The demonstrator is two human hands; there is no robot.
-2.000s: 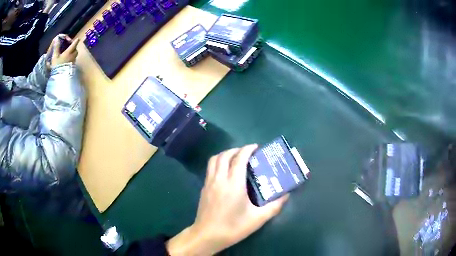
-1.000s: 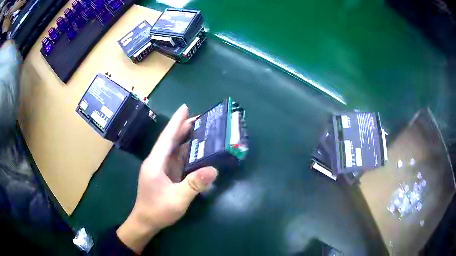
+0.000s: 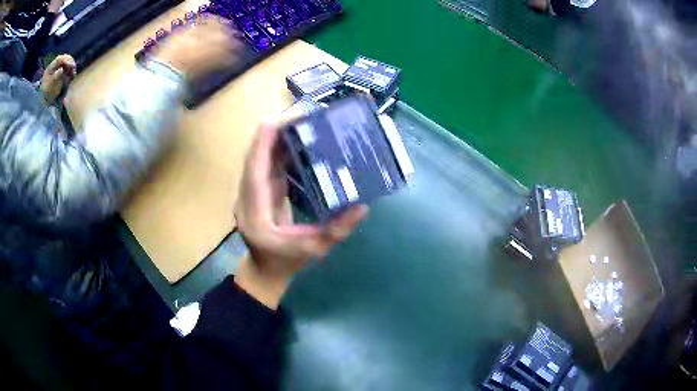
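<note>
My left hand [image 3: 286, 198] grips a dark, palm-sized boxy module [image 3: 348, 156] with a white printed label and a pale strip along its right edge. The fingers are on its left side and the thumb is under its near edge. The module is raised above the bench and slightly blurred, and it partly covers what lies behind it. My right hand is not in view.
Similar modules lie on the cardboard's far end [image 3: 372, 74], beside the shallow tray [image 3: 649, 267] and at the bottom right [image 3: 543, 359]. The tray holds small white parts [image 3: 605, 294]. Another person's sleeve [image 3: 115, 145] and blurred hand are over the cardboard [image 3: 183, 221] at left.
My left hand and the module are higher in the picture. The view has shifted, showing the bottom-right modules. The other person's arm reaches across; the module standing on the cardboard's near edge no longer shows.
</note>
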